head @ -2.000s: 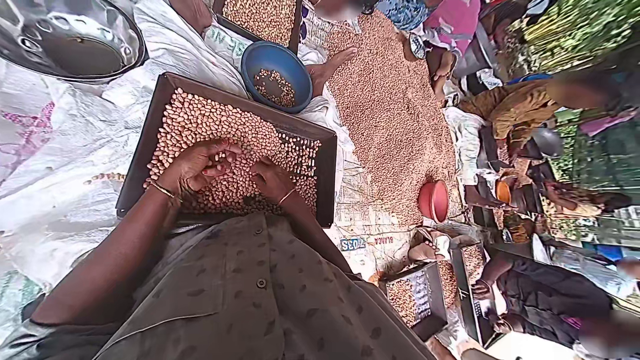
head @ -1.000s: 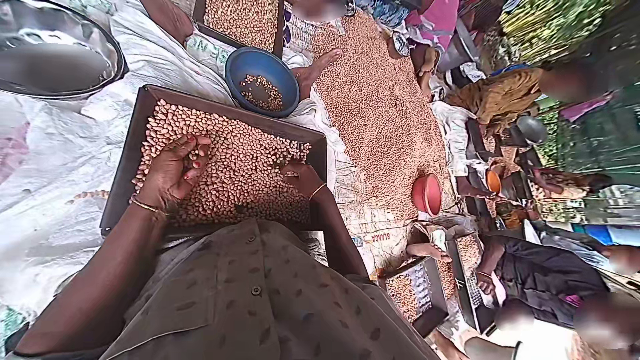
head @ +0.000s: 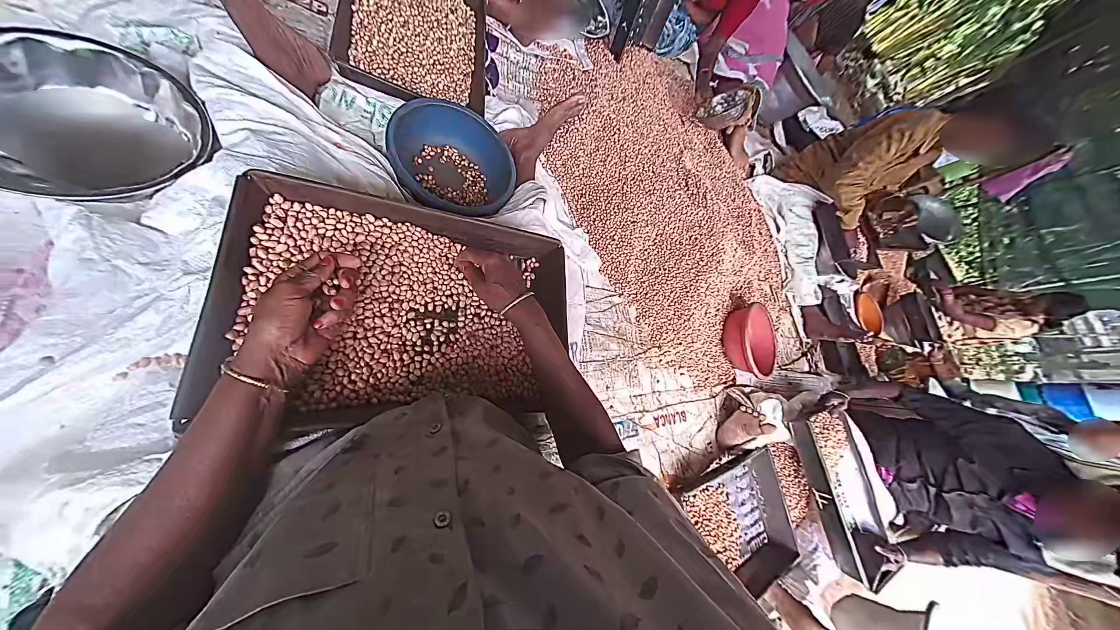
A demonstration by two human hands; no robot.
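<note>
A dark rectangular tray (head: 203,350) lies in front of my body, spread with shelled peanuts (head: 385,289). Over its left part is my left hand (head: 306,311), palm turned up and fingers curled; whether nuts lie in it cannot be made out. My right hand (head: 494,278) is at the tray's upper right, fingers bent down at the nuts, its fingertips partly hidden. Dark tray floor shows through the nuts between and below the hands. Against the tray's far side stands a blue plastic bowl (head: 402,144) with some nuts in it.
A large metal basin (head: 96,131) sits at upper left on white sacking. Another peanut tray (head: 337,44) lies beyond the blue bowl. A wide peanut heap (head: 656,201) covers sacks on the right, with a red bowl (head: 750,339) at its edge. Several people sit around with more trays.
My right hand has moved toward the tray's far side. A dark bare patch of tray now shows amid the nuts. My left hand stays over the left part.
</note>
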